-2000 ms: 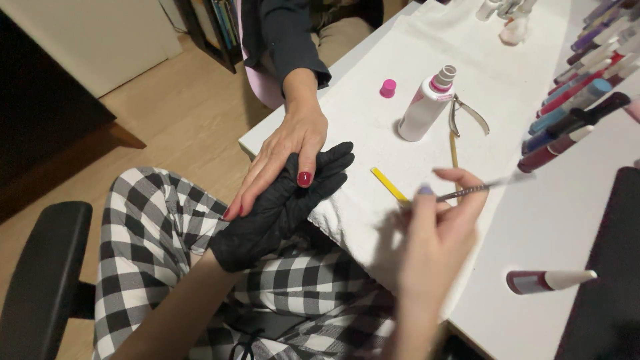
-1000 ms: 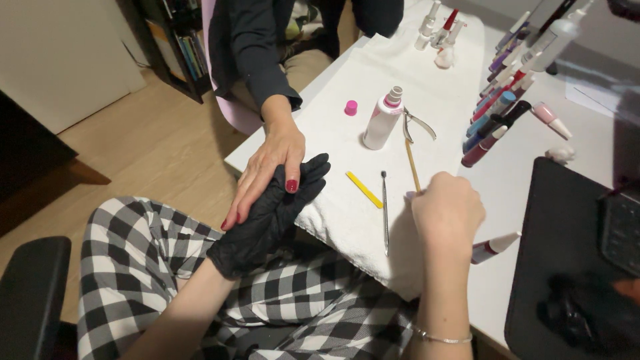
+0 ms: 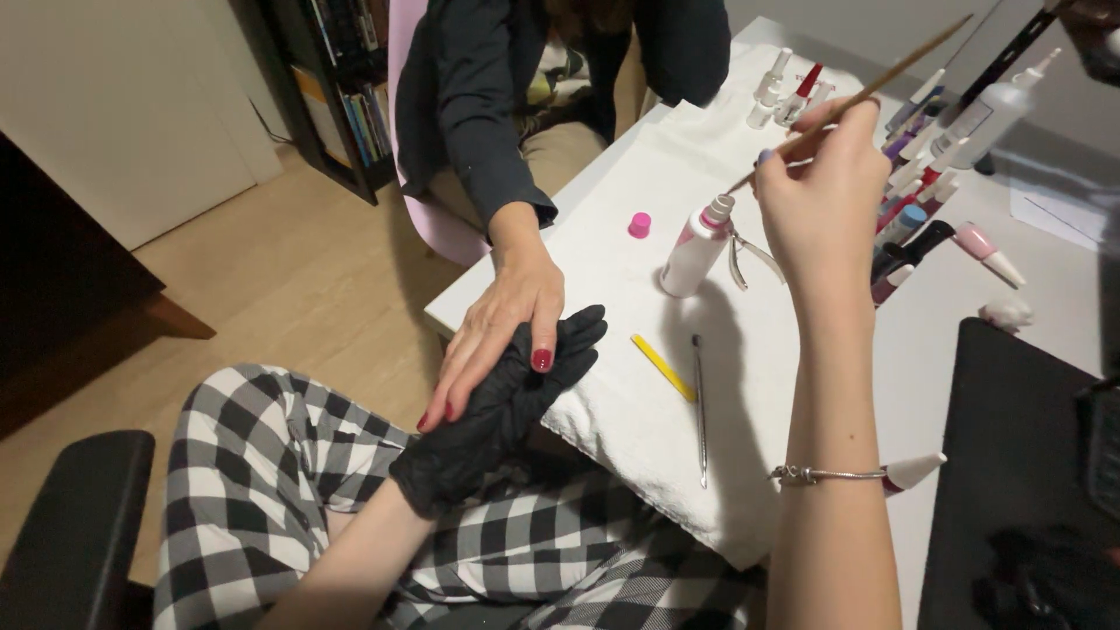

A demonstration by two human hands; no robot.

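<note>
My left hand (image 3: pixel 490 420), in a black glove, supports the other person's hand (image 3: pixel 516 306), whose nails are painted dark red. My bare right hand (image 3: pixel 827 188) holds a thin wooden stick (image 3: pixel 884 79) with its lower tip at the mouth of an uncapped pink and white bottle (image 3: pixel 694 254). The bottle's pink cap (image 3: pixel 640 225) stands to its left. Metal cuticle nippers (image 3: pixel 751 260) lie just right of the bottle. Nearer me, a yellow stick (image 3: pixel 662 367) and a metal cuticle pusher (image 3: pixel 700 411) lie on the white towel (image 3: pixel 621 437).
Rows of nail polish bottles (image 3: pixel 910 223) line the right side, near a large clear bottle (image 3: pixel 984 118). Small bottles (image 3: pixel 768 92) stand at the towel's far end. A black mat (image 3: pixel 997 455) and a cotton piece (image 3: pixel 1006 312) are at right; a chair armrest (image 3: pixel 83 516) is at lower left.
My right hand held the metal pusher two seconds ago; the pusher now lies on the towel. The wooden stick, earlier on the towel, is now in my right hand, raised to the bottle.
</note>
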